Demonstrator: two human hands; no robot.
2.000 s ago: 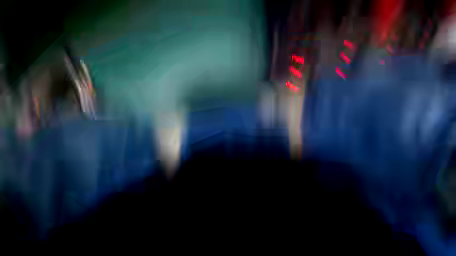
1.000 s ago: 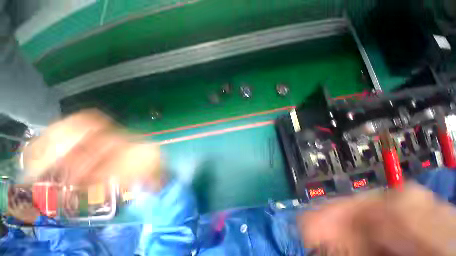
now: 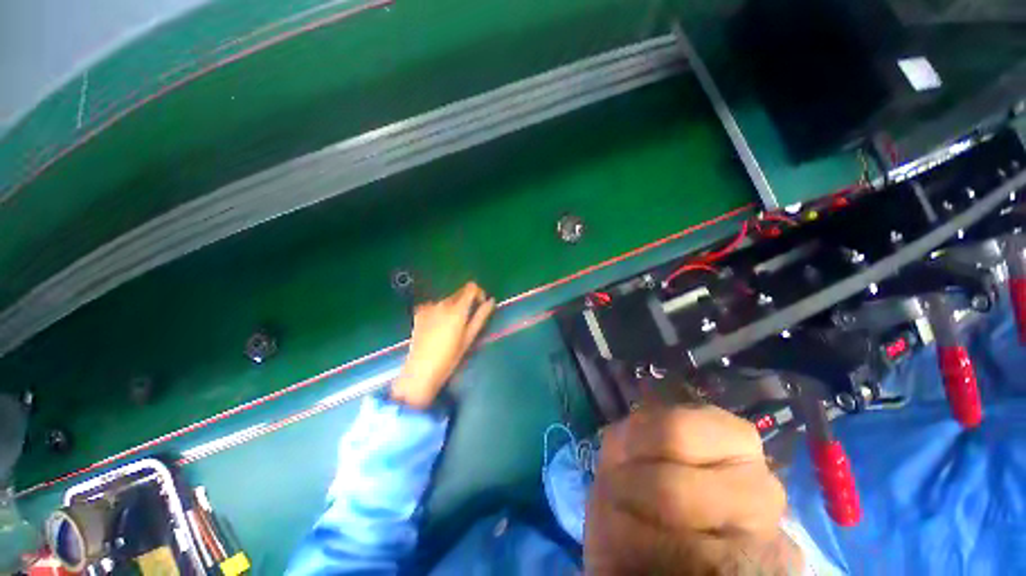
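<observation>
My left hand (image 3: 446,340) reaches over the near rail of the green belt, knuckles up. Its fingers are beside a round dark module (image 3: 403,280) on the belt; whether they touch or hold anything is hidden. More round modules lie spaced along the belt, one (image 3: 570,228) to the right and one (image 3: 260,345) to the left. My right hand (image 3: 689,495) is curled, back of the hand up, at the near end of the black test fixtures (image 3: 788,326). What is inside its fingers is hidden.
Red clamp handles (image 3: 835,484) point towards me, right of my right hand. A metal-rimmed tray (image 3: 167,478) with a tape roll (image 3: 70,538) is at lower left. A black box (image 3: 801,79) stands at upper right. Red wires run behind the fixtures.
The view has shifted and sharpened. My left hand has moved from above the tray to the belt. My right hand is now curled at the fixtures' near end.
</observation>
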